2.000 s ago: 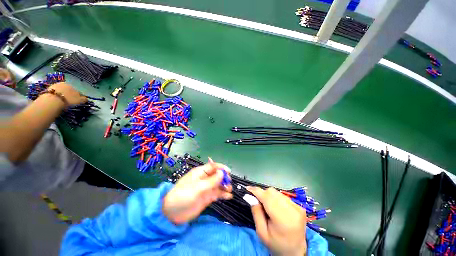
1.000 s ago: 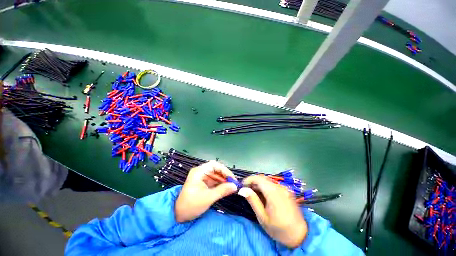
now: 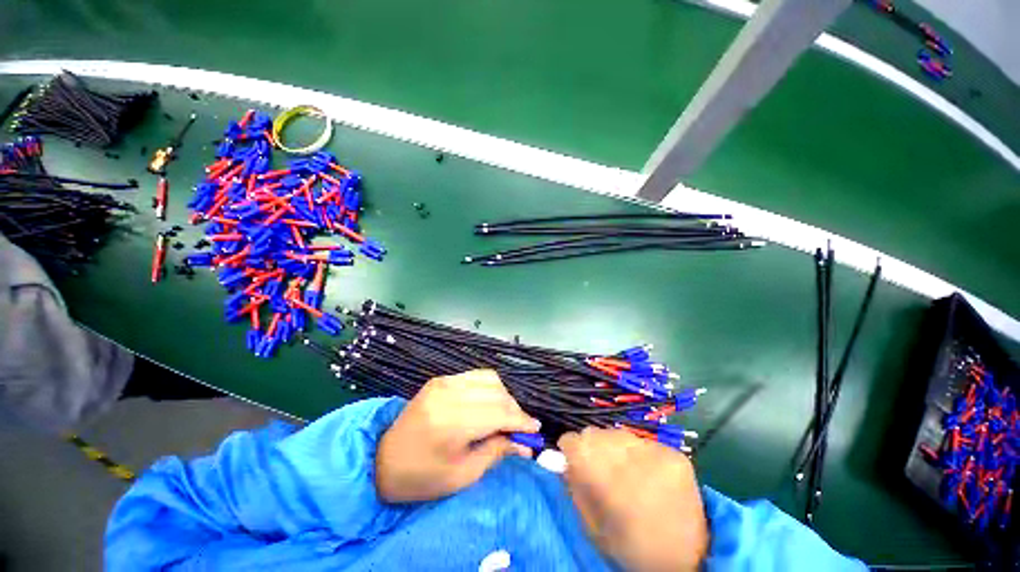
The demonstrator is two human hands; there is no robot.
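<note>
My left hand [image 3: 453, 436] is closed on a connector piece [image 3: 528, 439], whose blue part shows at the fingertips, low in front of my body. My right hand [image 3: 632, 492] is beside it, fingers curled in, with a white finger cot at its tip near the blue part; what it grips is hidden. A bundle of black cable leads [image 3: 447, 349] lies just beyond both hands, with red-and-blue ends fanned at its right and small pale tips at its left.
Loose red-and-blue pile [image 3: 274, 223] at left, tape ring [image 3: 302, 130] behind it, orange-red tools [image 3: 160, 199] beside it. Loose leads [image 3: 610, 237] lie beyond the bundle, more [image 3: 828, 369] at right. Black bin [image 3: 931, 413] far right. Grey upright [image 3: 733, 95]. Another person's grey sleeve [image 3: 50, 346] at left.
Both hands have come lower and closer to my body, and the blue piece with them. The other person's hand has left the picture. The view has shifted.
</note>
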